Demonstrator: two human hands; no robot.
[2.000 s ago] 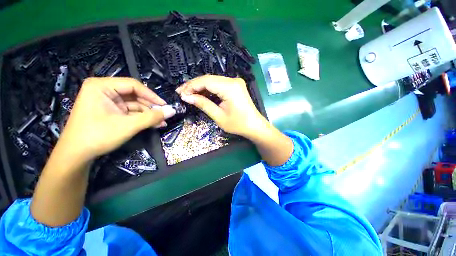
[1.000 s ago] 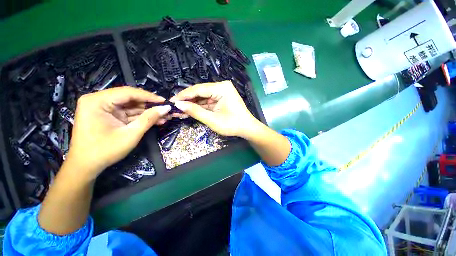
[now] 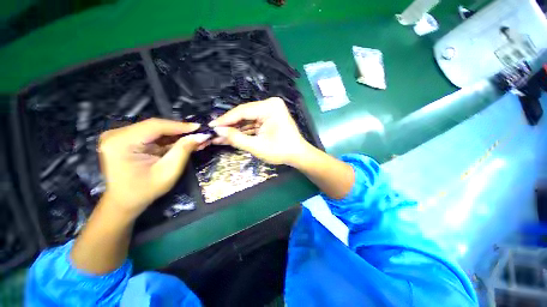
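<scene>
A small black plastic part is held between the fingertips of both hands, mostly hidden by them. My left hand grips its left end. My right hand pinches at its right end; whether it also holds a metal fitting cannot be seen. The hands are above the divided black parts tray. Black plastic parts fill both compartments. A heap of gold and white fittings lies in the near corner of the right compartment. The picture is blurred.
A clear bag with a white label and a bag of cream bits lie on the green mat right of the tray. A large white cylinder stands further right. Another black tray edge shows at the far left.
From two seconds ago, my right fingertips have closed in on the black part. Compared with a second ago, the hands remain together and the view has shifted slightly, with more blur.
</scene>
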